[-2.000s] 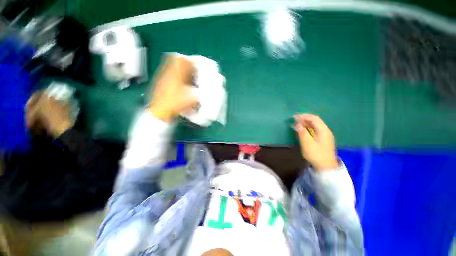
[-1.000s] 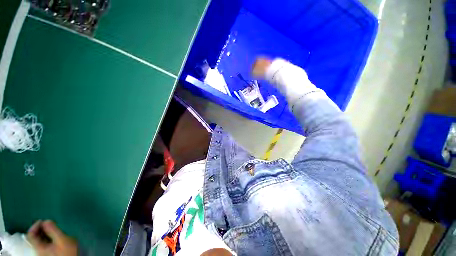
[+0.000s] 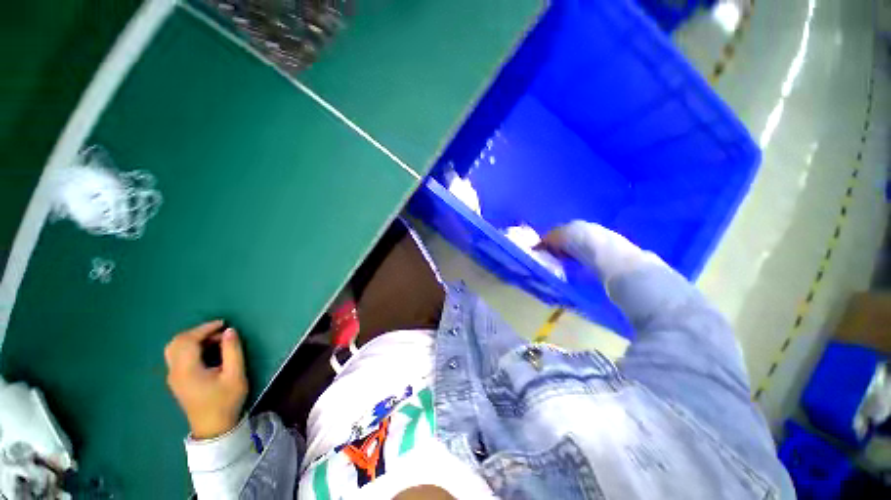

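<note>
My right hand (image 3: 555,239) reaches down inside the blue bin (image 3: 699,210), at a white plastic piece (image 3: 525,237) near the bin's near wall. The hand is small and mostly hidden by its sleeve, so I cannot tell if it grips the piece. Another white piece (image 3: 463,193) lies in the bin beside it. My left hand (image 3: 207,376) is over the green bench near its edge, fingers curled but apart, with nothing visible in it. A white camera housing (image 3: 31,435) lies on the bench at the lower left, cut off by the picture's edge.
A tangled white cord heap (image 3: 107,195) and a small white loop (image 3: 102,270) lie towards the bench's far side. Dark module stock (image 3: 288,29) sits at the top. A red piece (image 3: 344,322) is by my torso. Boxes and another blue bin (image 3: 848,391) stand on the floor at right.
The view has turned towards the bin since the oldest frame. My left hand has left the white housing. My right hand has gone into the bin and moved to its near wall.
</note>
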